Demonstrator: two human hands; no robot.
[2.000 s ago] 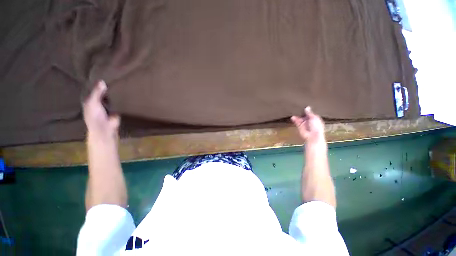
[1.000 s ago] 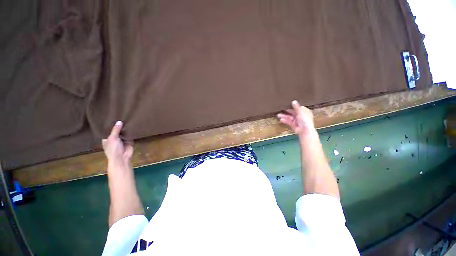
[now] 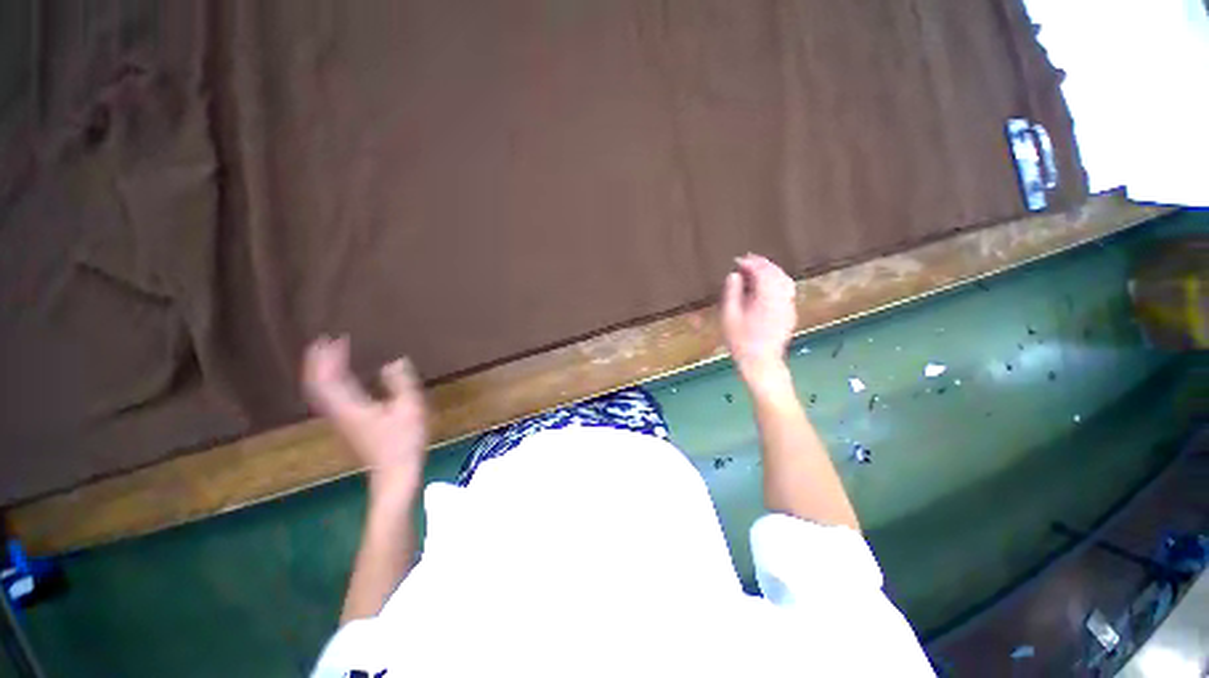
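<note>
The brown fabric ply (image 3: 504,172) covers the table, smooth in the middle and wrinkled and folded at the left. Its near edge lies along the worn wooden table edge (image 3: 570,364). My left hand (image 3: 371,404) is slightly blurred, fingers apart, over the wooden edge and holding nothing. My right hand (image 3: 760,311) is at the fabric's near edge with its fingers curled; whether it pinches any cloth cannot be told. A silvery metal weight (image 3: 1029,164) sits on the fabric near its right end.
White paper (image 3: 1140,93) lies beyond the fabric's ragged right edge. A blue-ended part (image 3: 24,578) juts from the table at the far left. A brown box (image 3: 1173,294) stands at the right. The green floor (image 3: 928,437) has small scraps on it.
My left hand has come off the fabric edge and moved right, toward my body. My right hand's fingers have curled. The fabric's near edge, bowed at first, now lies straight along the wood.
</note>
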